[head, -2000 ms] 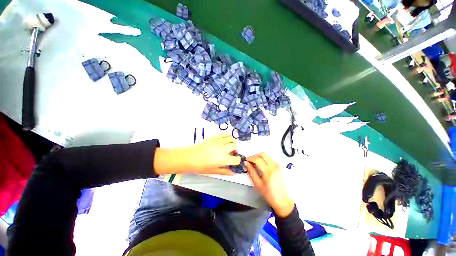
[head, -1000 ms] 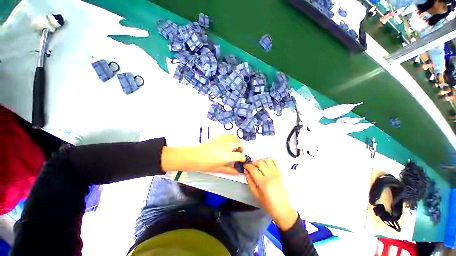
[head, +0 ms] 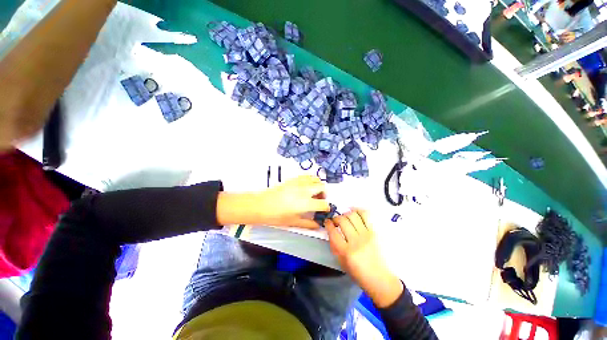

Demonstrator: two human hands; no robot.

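My left hand (head: pixel 283 202) is shut on a small dark plaid piece (head: pixel 324 216) near the front edge of the bench. My right hand (head: pixel 354 242) touches the same piece from the right with its thumb and fingertips, at a dark loop on it. The fingers hide part of the piece. Two finished-looking plaid pieces with black loops (head: pixel 138 89) lie apart at the upper left. A large heap of plaid pieces (head: pixel 313 109) lies beyond my hands.
Two short black strips (head: pixel 274 175) lie near my left hand. Black scissor handles (head: pixel 394 184) lie right of the heap. A black coil (head: pixel 519 255) and cord bundle (head: pixel 558 236) are far right. Another person's bare arm (head: pixel 50 66) covers part of the hammer (head: pixel 52 136). Green belt (head: pixel 432 86) behind.
Another person's arm has come in at the upper left, over the hammer. Pieces on the belt have shifted right in the view. My hands stay together on the piece, with small finger movements.
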